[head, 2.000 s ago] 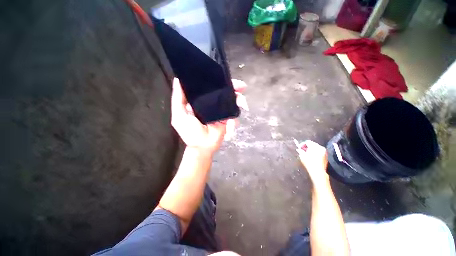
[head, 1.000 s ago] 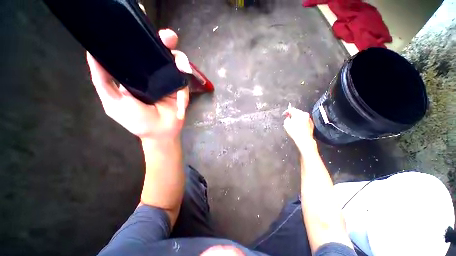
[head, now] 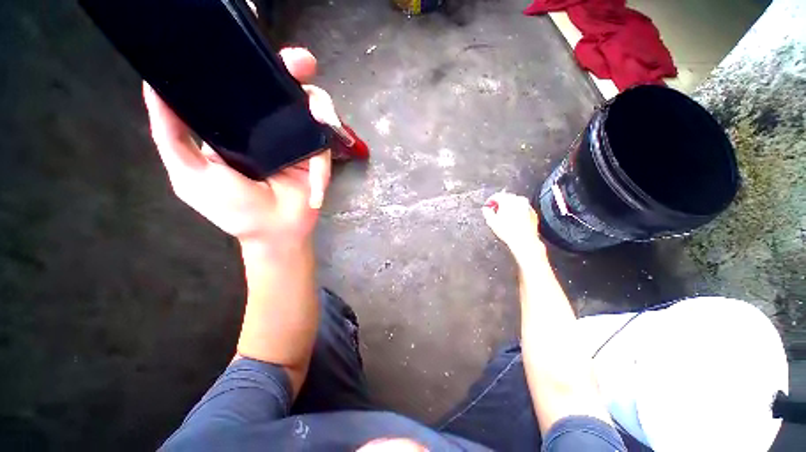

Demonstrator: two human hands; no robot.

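A black smartphone point(head: 212, 88) with a dark, glossy face stands tilted at the upper left, its top cut off by the frame edge. My left hand point(head: 239, 190) is closed around its lower end, palm underneath and fingertips at the right edge. My right hand point(head: 513, 218) is held low over the floor, left of the black bucket, with its fingers curled together. A small pale tip and a reddish spot show at its fingertips. I cannot tell clearly what it holds; no full cigarette is visible.
An open black bucket point(head: 566, 207) stands right of my right hand. A large white rounded pail point(head: 707, 375) is by my right thigh. A red cloth point(head: 623, 44) lies at the doorway. A red-edged dustpan point(head: 356, 144) shows behind my left hand. A stained wall point(head: 769, 177) is at right.
The view has tipped down and shifted, so the green-lined bin has mostly left it. The phone and my left hand appear larger and further left. The red dustpan edge now shows.
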